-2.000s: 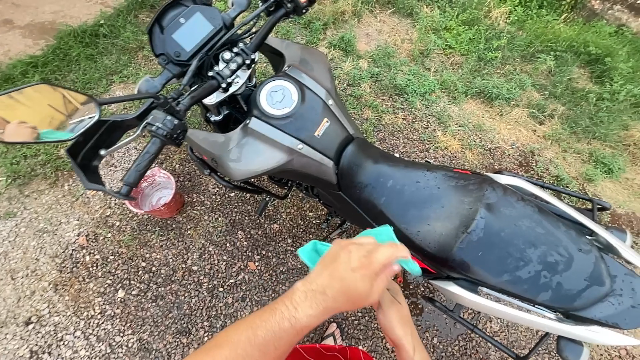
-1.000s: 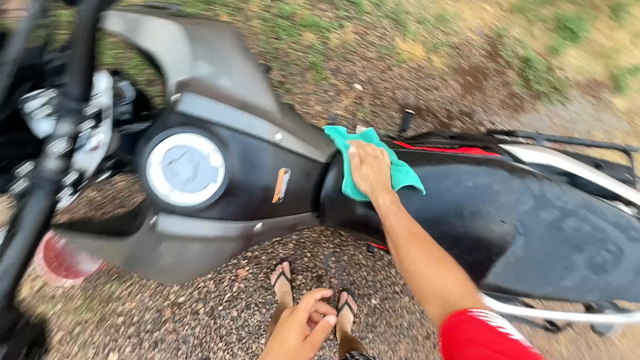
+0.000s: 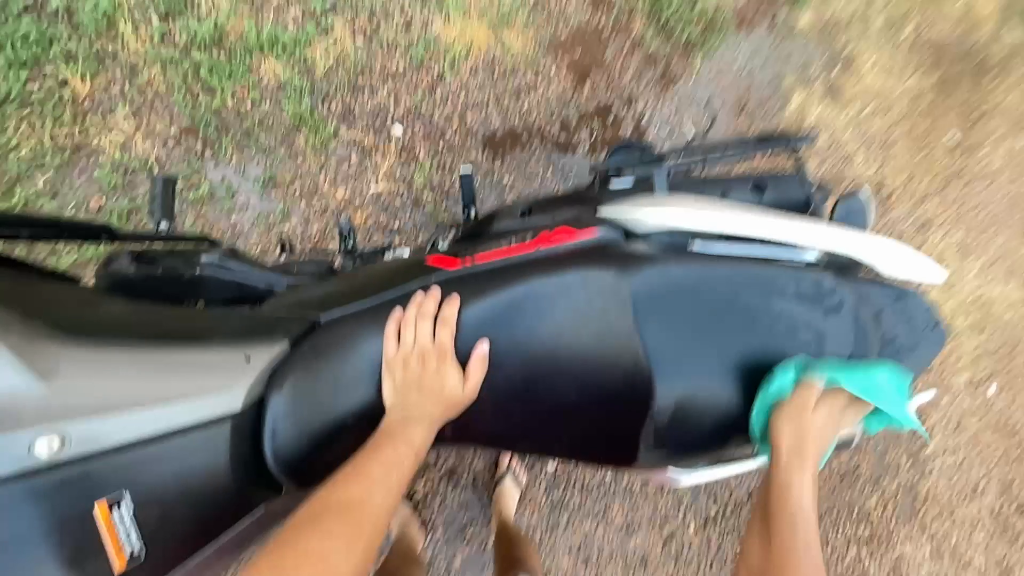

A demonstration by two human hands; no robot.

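Note:
The black motorcycle seat (image 3: 552,352) stretches across the middle of the view, its rear part showing wet marks. My left hand (image 3: 428,364) lies flat on the front part of the seat, fingers spread, with nothing in it. At the rear near edge of the seat, my right hand (image 3: 808,420) presses a teal cloth (image 3: 872,384) against the surface. Parts of the cloth spread out past the fingers on both sides, and the fingertips are hidden.
The fuel tank (image 3: 96,448) fills the lower left. Beyond the seat are a white grab rail (image 3: 768,232), a red trim strip (image 3: 512,246) and a black footpeg (image 3: 467,192). Gravel and grass surround the motorcycle. My feet in sandals (image 3: 510,480) stand on the near side.
My right hand and the cloth have moved from the front of the seat to its rear. My left hand, free above the ground before, now rests on the seat. The view has shifted rearward.

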